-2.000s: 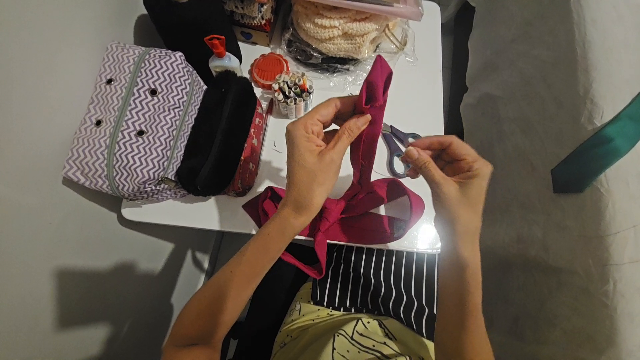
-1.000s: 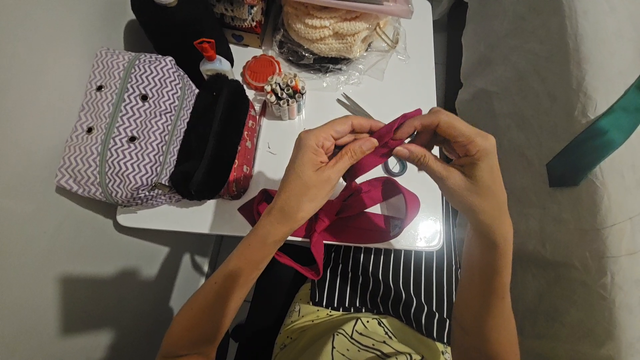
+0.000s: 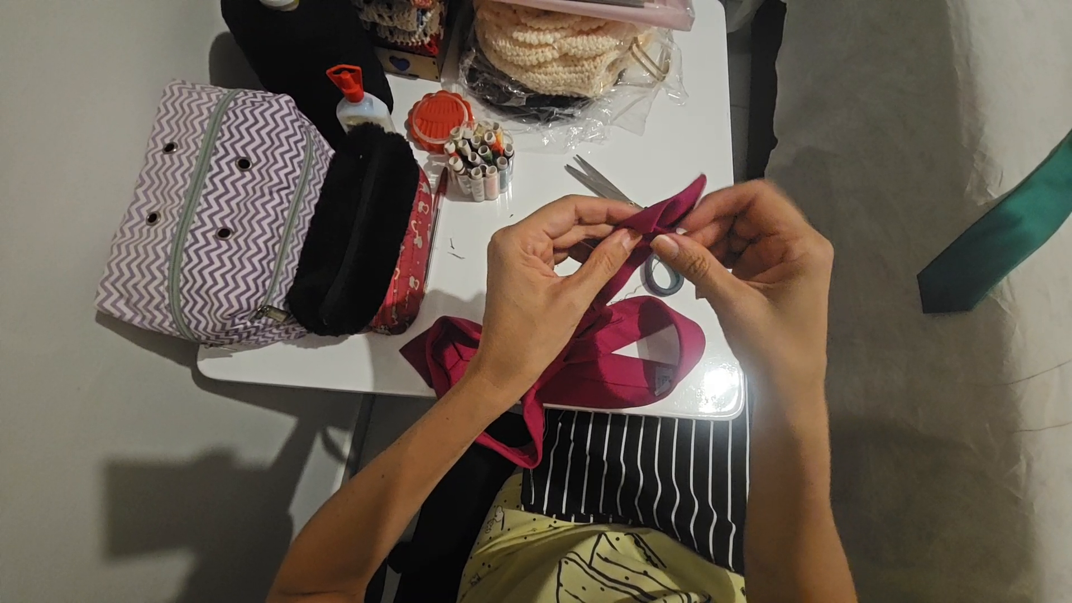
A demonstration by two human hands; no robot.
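Observation:
A magenta necktie lies looped on the front of the white table, with part of it hanging over the edge. Its raised end is pinched between the fingertips of my left hand. My right hand grips the same end from the other side, close to the tip. Scissors rest on the table behind the fabric, blades pointing up and left; one blue-grey handle loop shows below my fingers, the rest is hidden. Whether a needle or thread is between my fingers, I cannot tell.
Left on the table are a zigzag-patterned bag, a black fuzzy pouch and a red pouch. Behind stand a glue bottle, an orange-red lid, thread spools and bagged cream yarn work. A green necktie lies right.
Two seconds ago my right hand held the scissors; they now lie on the table. My right hand has since taken hold of the tie end, which my left hand held upright before and now holds lower.

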